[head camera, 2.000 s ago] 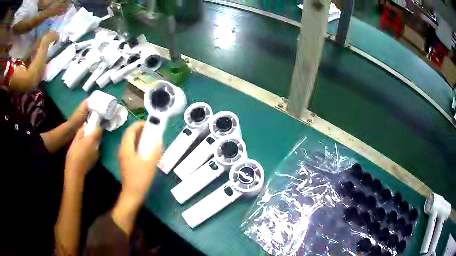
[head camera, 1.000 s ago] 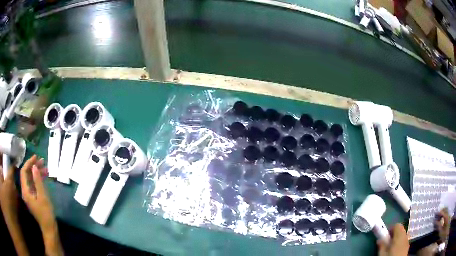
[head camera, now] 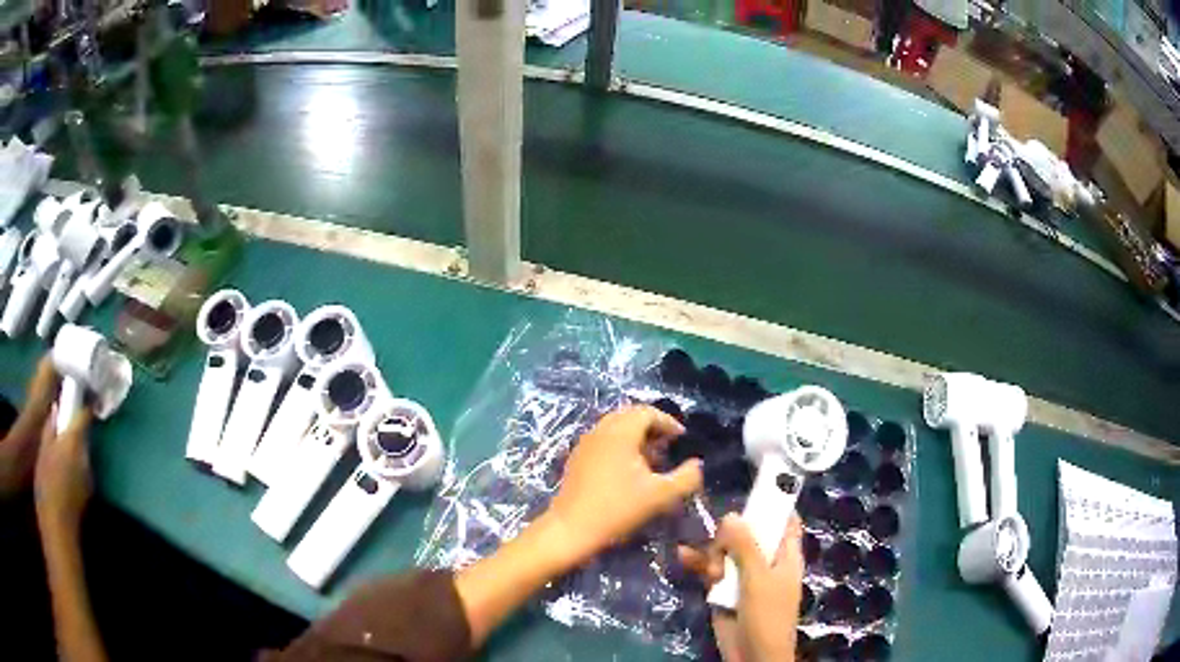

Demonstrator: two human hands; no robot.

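My right hand (head camera: 766, 588) holds a white fan body (head camera: 773, 485) upright by its handle, its round head with a pale centre turned to me. My left hand (head camera: 619, 481) is over the rows of black round inserts (head camera: 842, 559), left of the fan head. Its thumb and forefinger are bent towards each other; whether an insert is between them I cannot tell. The inserts lie on a shiny clear plastic film (head camera: 518, 446), partly hidden by my hands.
Several white fan bodies (head camera: 315, 485) with mostly dark centres lie at left. A neighbour's hands (head camera: 58, 446) hold another by a green press (head camera: 214, 252). More bodies (head camera: 990, 453) and a marked white sheet (head camera: 1115, 556) are at right. A post (head camera: 492, 142) stands behind at the belt edge.
My right hand has brought a fan body from the right to over the inserts. My left hand has moved right from beside the left group to the inserts. The view has shifted.
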